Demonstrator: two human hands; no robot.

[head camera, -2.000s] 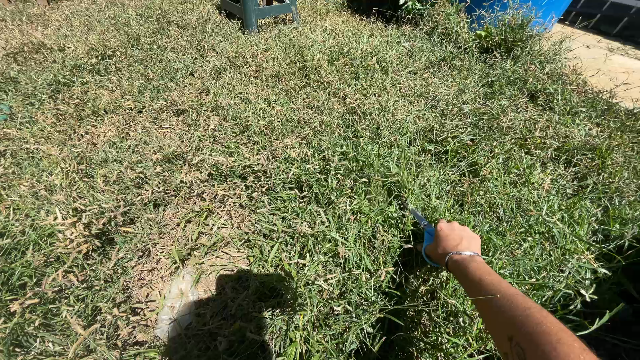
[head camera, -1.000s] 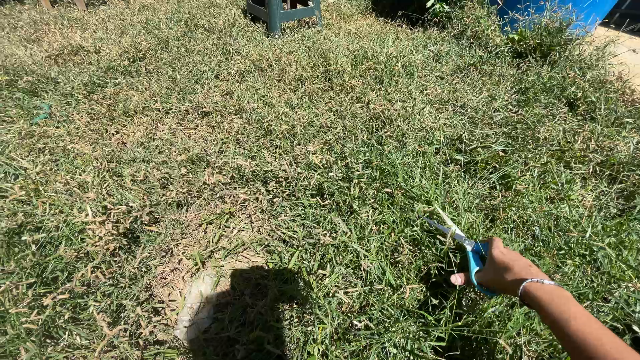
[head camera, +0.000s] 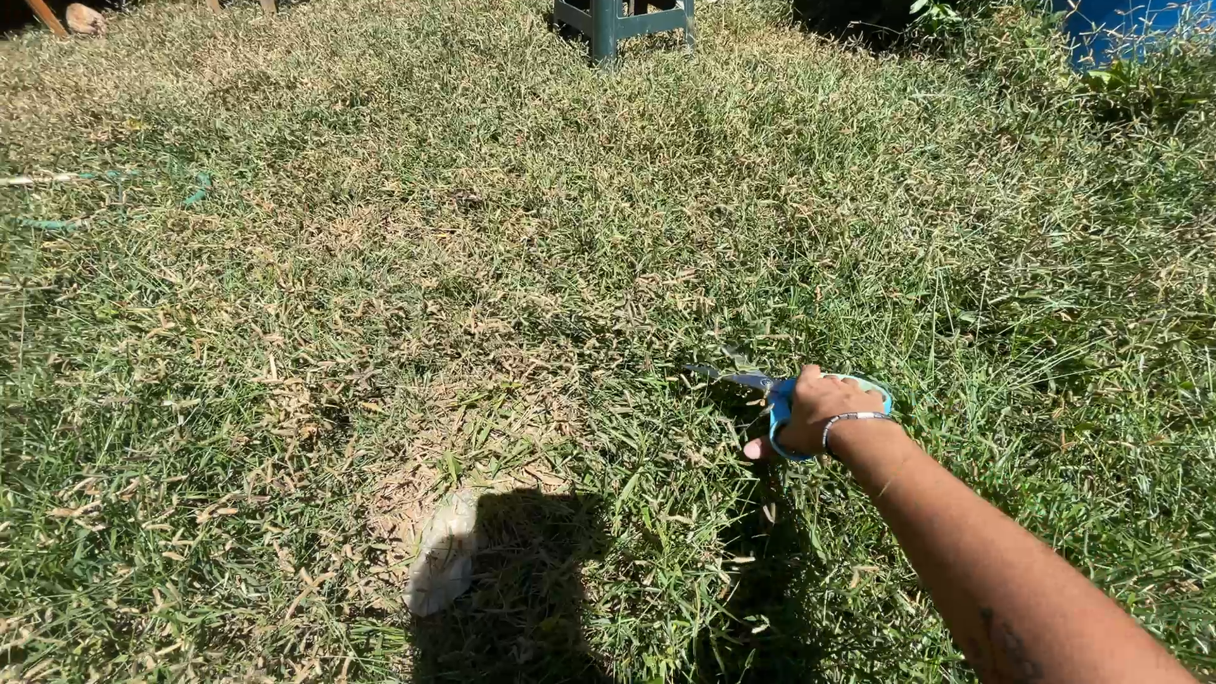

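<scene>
My right hand [head camera: 825,413], with a bracelet at the wrist, grips the light-blue handles of a pair of scissors [head camera: 750,380] right of centre. The metal blades point left, parted, and sit low among the blades of the grass [head camera: 655,408]; their tips are partly hidden by it. My thumb is in one handle loop, and the other loop shows behind the knuckles. My left hand is out of view.
A pale flat stone [head camera: 445,556] lies in the grass at lower left, partly under a dark shadow. A green plastic stool [head camera: 604,28] stands at the top. A blue container [head camera: 1130,33] is at the top right, and a green hose [head camera: 197,188] lies at the left.
The scissors' blades were closer together two seconds ago and stood apart one second ago. My right hand now holds them lower in the grass, pointing more to the left. The view has shifted somewhat.
</scene>
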